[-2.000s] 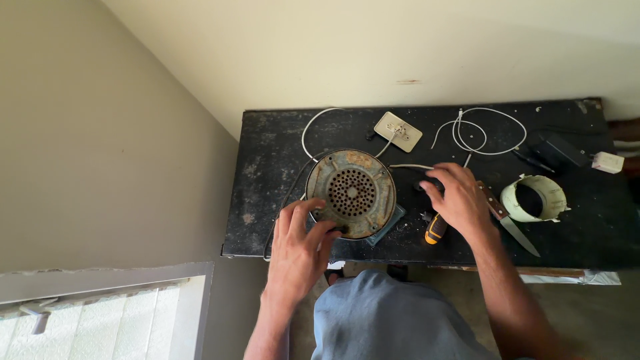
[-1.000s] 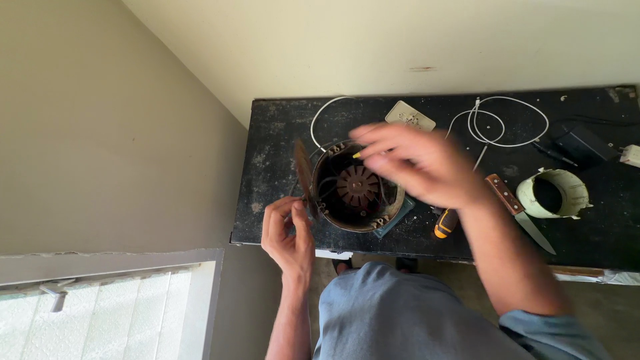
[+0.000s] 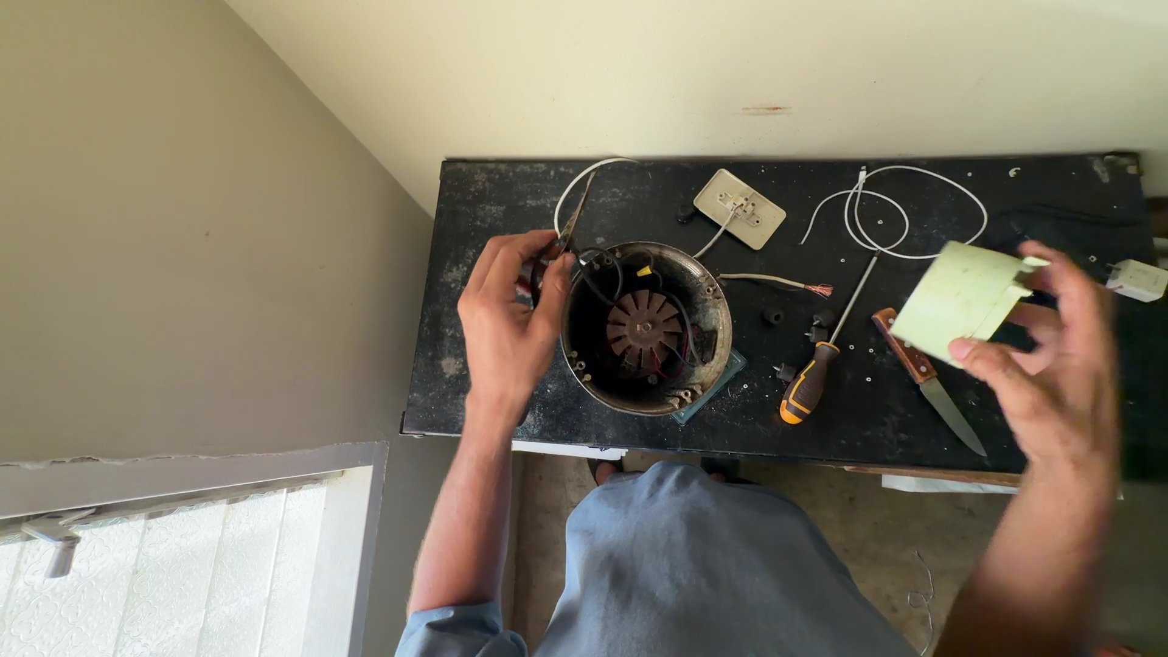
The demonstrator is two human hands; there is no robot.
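My left hand (image 3: 516, 315) holds a thin, dark part (image 3: 573, 219), seen nearly edge-on, at the left rim of a round metal motor housing (image 3: 721, 328). Inside the housing are a rusty finned rotor (image 3: 644, 328), dark wires and a yellow-tipped connector (image 3: 645, 271). My right hand (image 3: 1058, 347) grips a pale green plastic ring (image 3: 958, 301), tilted and raised over the right side of the table. Between the hands lie a screwdriver (image 3: 810, 383) with an orange and black handle and a knife (image 3: 951, 415) with a wooden handle.
On the black table (image 3: 511, 210) are a wall socket plate (image 3: 740, 209) with its cable, a coiled white cable (image 3: 981, 196), a cable end with bare copper strands (image 3: 818, 290), small black parts (image 3: 773, 316) and a white adapter (image 3: 1137, 280). Walls stand behind and at left.
The round cover that lay over the housing was tipped up to the left, showing the inside. My right hand has moved right from above the housing and taken up the green ring, which stood on the table.
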